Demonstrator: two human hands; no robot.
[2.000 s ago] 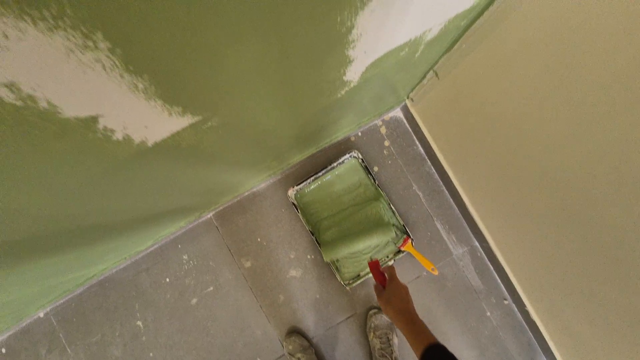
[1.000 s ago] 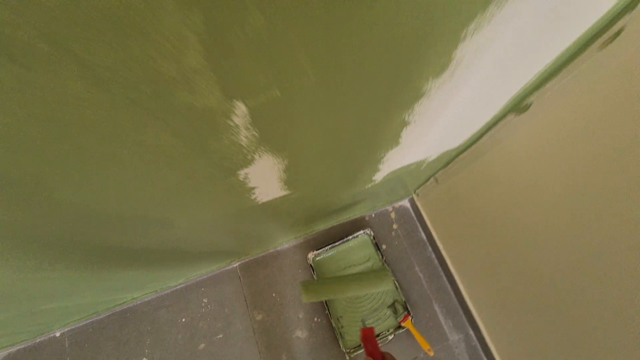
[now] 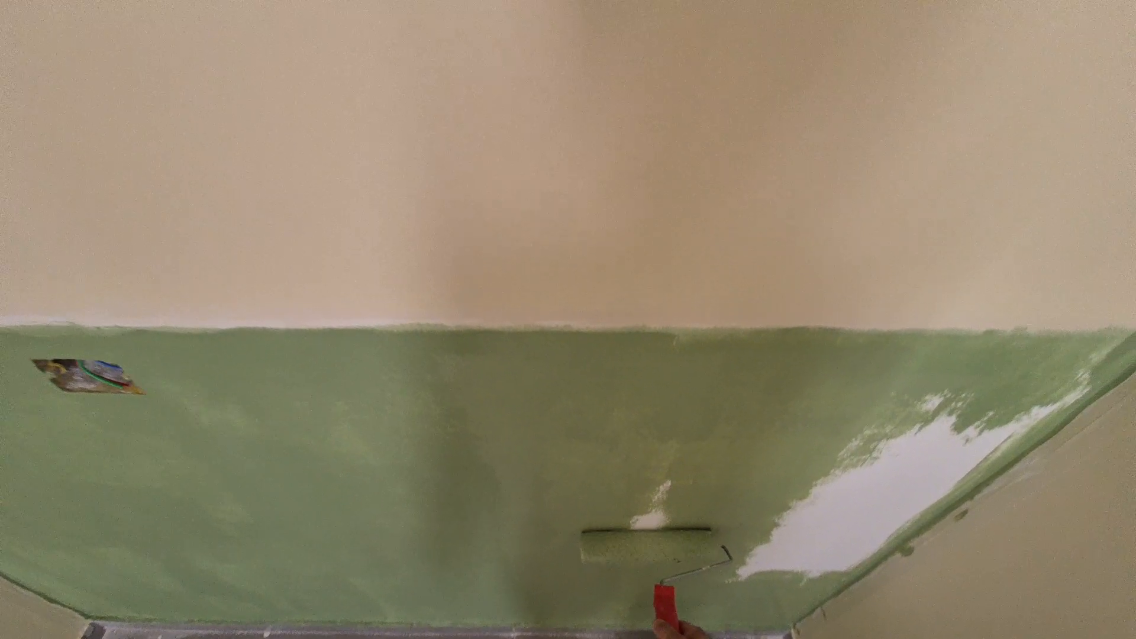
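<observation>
At the bottom edge of the view, my right hand (image 3: 680, 629) is closed on the red handle of a paint roller (image 3: 646, 545). Only part of the hand shows. Wet-looking green covers the roller's sleeve, which lies level in front of the green-painted wall (image 3: 337, 479), just under a small pale patch (image 3: 652, 518). From the sleeve's right end the thin wire frame bends down to the handle. A larger white patch (image 3: 874, 501) is to the right of the roller. My left hand is out of view.
Above the green runs a beige upper wall (image 3: 532, 160) with a nearly straight border. An electrical wall box with wires (image 3: 89, 376) is at the left. The adjoining beige wall (image 3: 1021, 550) meets this one at the right corner. A strip of grey floor (image 3: 355, 632) shows below.
The roller has been lifted from the paint tray to the wall, in my right hand. The view has tilted up, and the tray and yellow-handled brush are out of sight.
</observation>
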